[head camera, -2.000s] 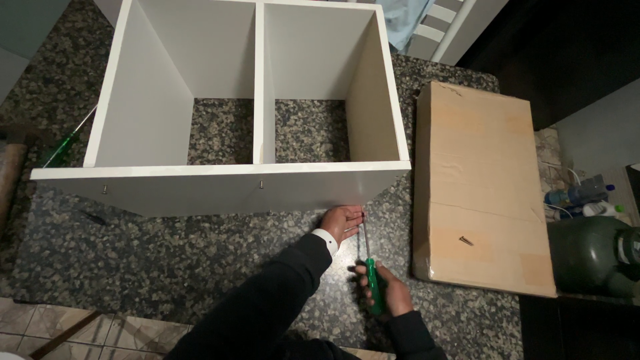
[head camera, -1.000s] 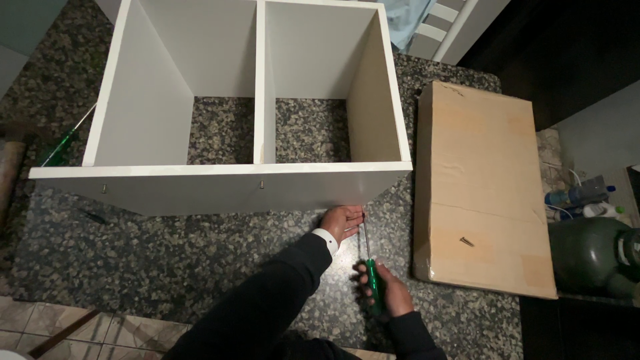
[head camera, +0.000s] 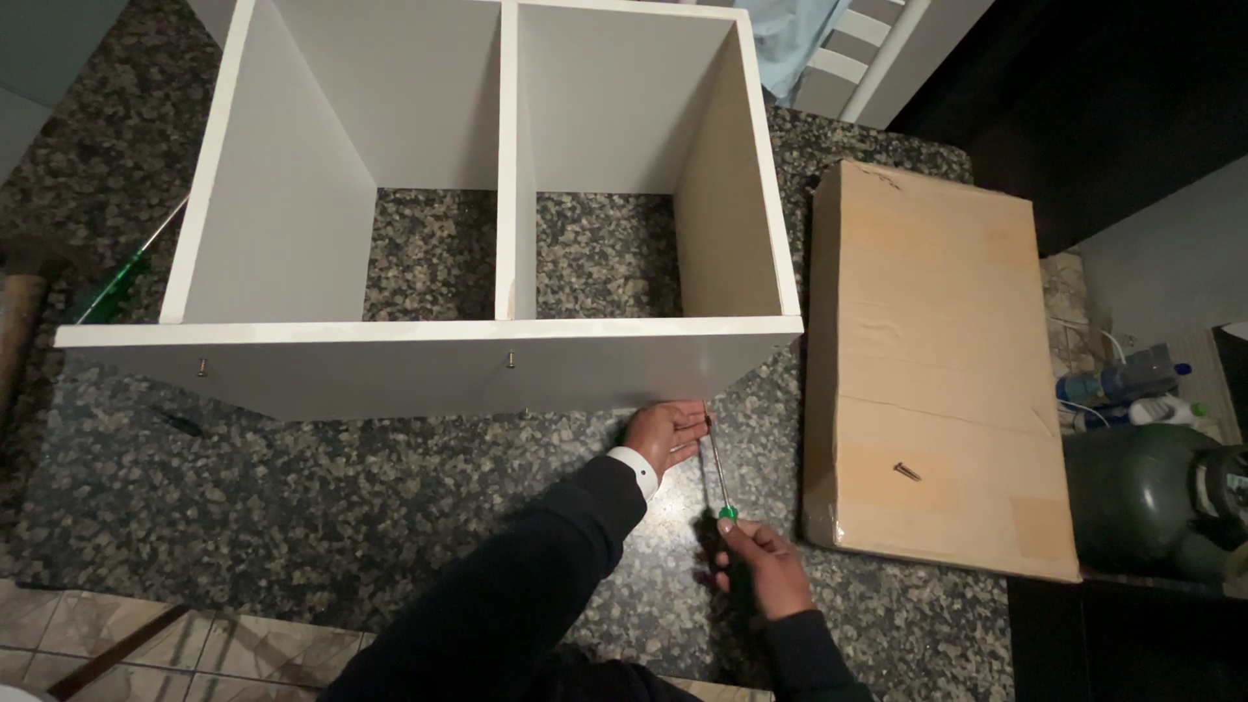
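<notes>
An open white panel cabinet (head camera: 429, 332) with a central divider lies on a speckled stone countertop (head camera: 419, 507). Several screws stick out of its near panel, among them one below the divider (head camera: 511, 360) and one at the left (head camera: 202, 367). My left hand (head camera: 668, 434) is at the lower edge of that panel, near its right end, fingers beside the tip of a screwdriver; whether they pinch a screw is too small to tell. My right hand (head camera: 765, 565) is closed around the green handle of this screwdriver (head camera: 721, 468), whose shaft points up at the panel.
Right of the cabinet lies a cardboard box (head camera: 936, 370) with screws (head camera: 907, 472) on top. A second green screwdriver (head camera: 122, 278) and a hammer (head camera: 21, 302) are at the left. Beyond the box stand a dark green gas cylinder (head camera: 1131, 497) and bottles (head camera: 1141, 375).
My right hand's fingers have shifted on the green handle, with more of the hand now below the shaft. The left hand and the cabinet have stayed in place.
</notes>
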